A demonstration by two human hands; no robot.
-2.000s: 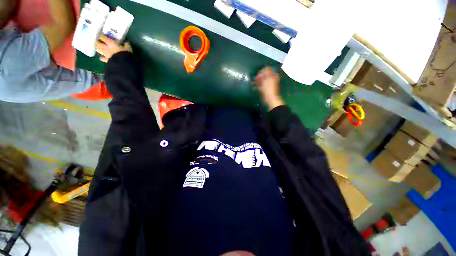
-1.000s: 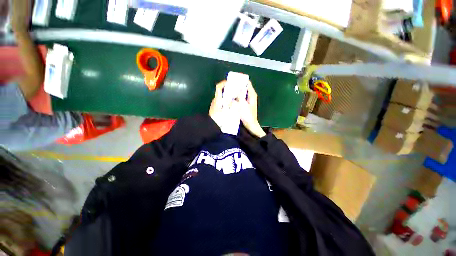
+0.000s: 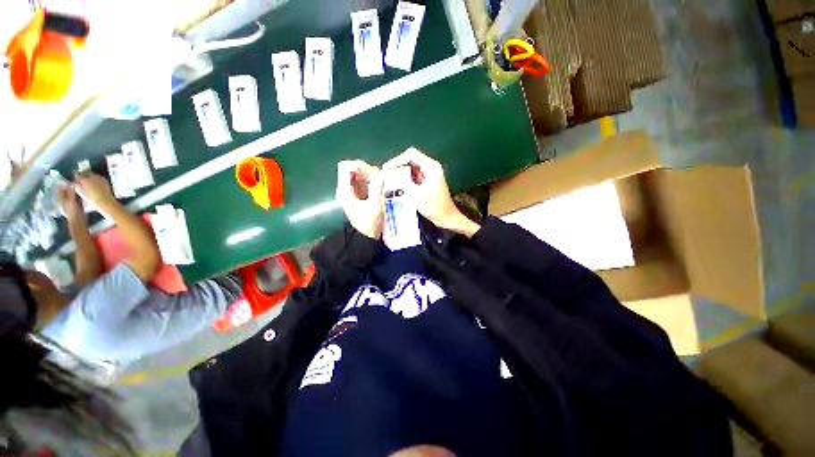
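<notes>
A white retail box point(image 3: 401, 211) with blue and dark print is held upright in front of my chest, over the near edge of the green work surface point(image 3: 465, 116). My left hand point(image 3: 361, 195) grips its left side. My right hand point(image 3: 424, 187) grips its right side near the top. The fingers curl at the box's upper end, and part of that end is hidden. An orange tape dispenser point(image 3: 261, 182) stands on the work surface to the left.
White retail boxes point(image 3: 318, 69) lie spaced along the green belt beyond the pale side rail point(image 3: 357, 106). More boxes point(image 3: 173, 235) lie at the near surface's left, beside another person point(image 3: 143, 303). An open shipping carton point(image 3: 726, 250) holding something white is at right. Scissors point(image 3: 525, 57) hang at the bench-end post.
Both hands came together at the chest with a box, the left one from the boxes at left. The view has since turned right, showing the open carton and more belt boxes.
</notes>
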